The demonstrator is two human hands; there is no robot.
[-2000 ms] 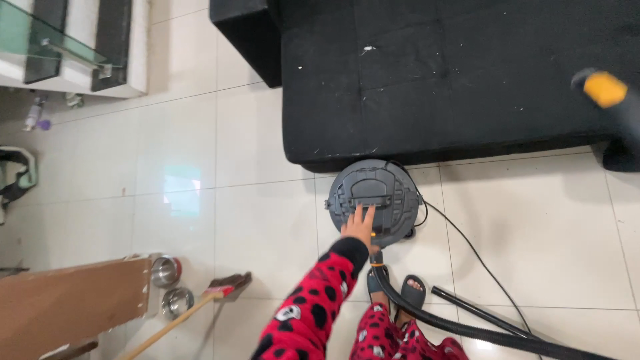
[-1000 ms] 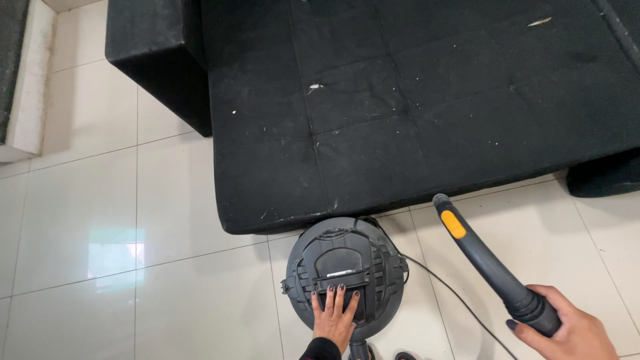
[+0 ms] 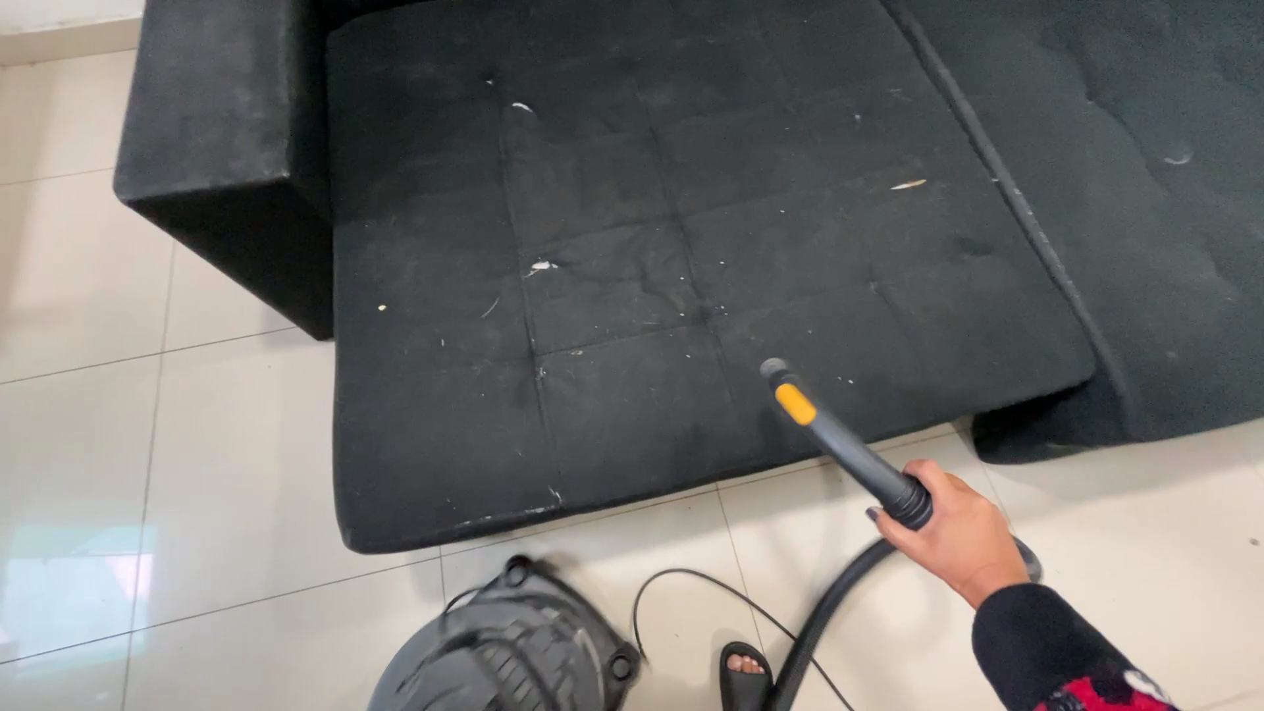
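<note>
My right hand is closed around the rear of a dark vacuum hose handle with a yellow-orange patch. The open tip of the handle points up and left, over the front part of a black sofa seat. White flecks and small scraps of debris lie on the tufted fabric. At the bottom edge stands the grey canister of a vacuum cleaner, blurred and partly cut off. Its black flexible hose runs down from beneath my right hand. My left hand is outside the view.
A black armrest rises at the upper left, and another sofa section adjoins on the right. A thin cable curves over the glossy tiled floor. My foot in a black sandal is beside the hose.
My left hand, on the canister's top a second ago, is out of view. My right hand has moved the hose handle over the seat. The view has shifted, with the canister now lower.
</note>
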